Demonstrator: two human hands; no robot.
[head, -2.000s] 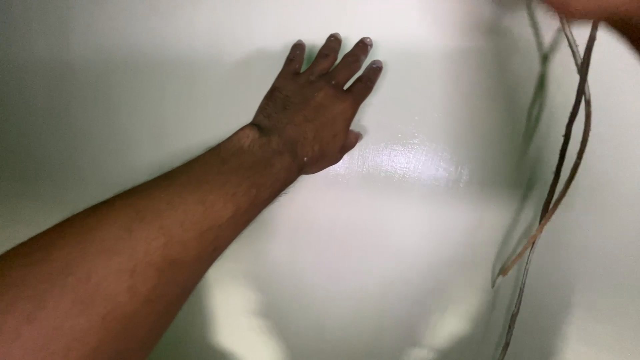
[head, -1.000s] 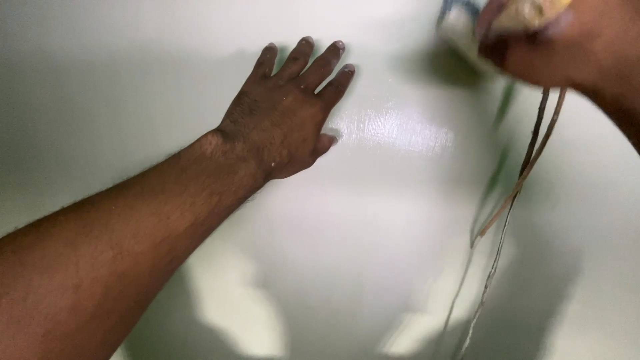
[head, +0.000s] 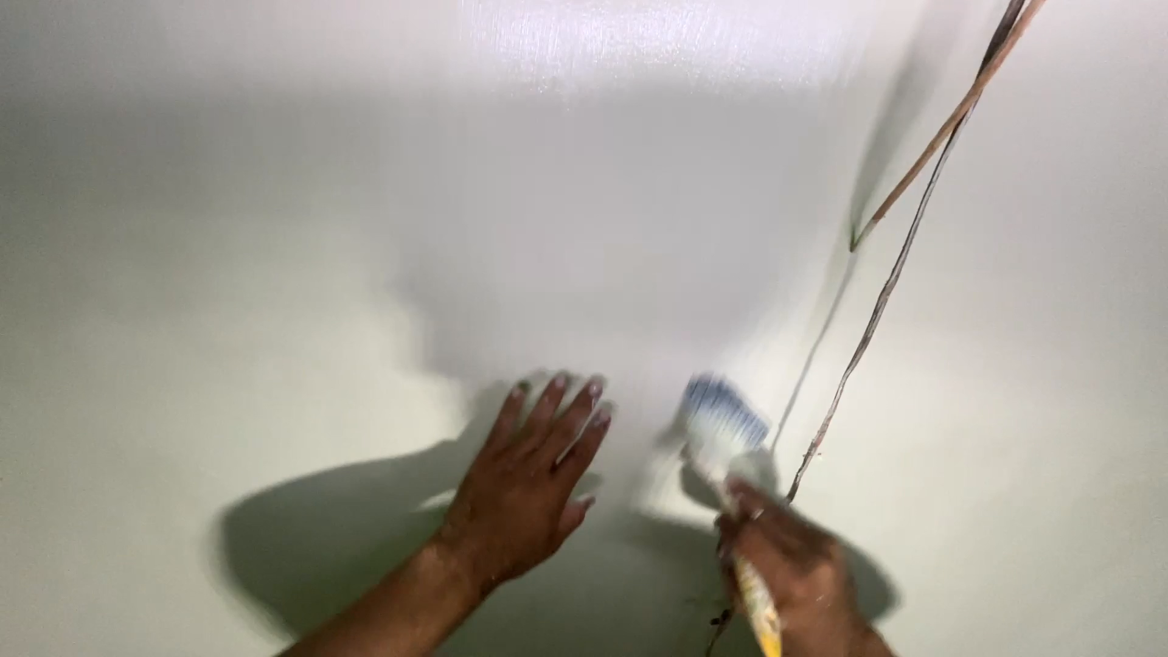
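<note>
My left hand (head: 520,484) rests with its fingers spread against a pale, smooth wall (head: 228,319), low and a little left of centre, and holds nothing. To its right, my right hand (head: 789,557) is closed around the handle of a paintbrush (head: 721,438). The brush has dark blue-grey bristles pointing up and to the left, a pale smeared middle and a handle with yellow at its end. Its bristles are at the wall; motion blur hides whether they touch. White flecks show on my left fingertips.
Thin brown cords or stems (head: 922,214) run down the right side, crossing near the top, one passing behind my right hand. Shadows of my arms and head fall on the wall. A glossy, wet-looking patch (head: 639,36) shines at the top.
My right hand has come down from the upper right with the brush, which shows only partly in the earlier frame. My left hand stays flat on the wall. The view has shifted.
</note>
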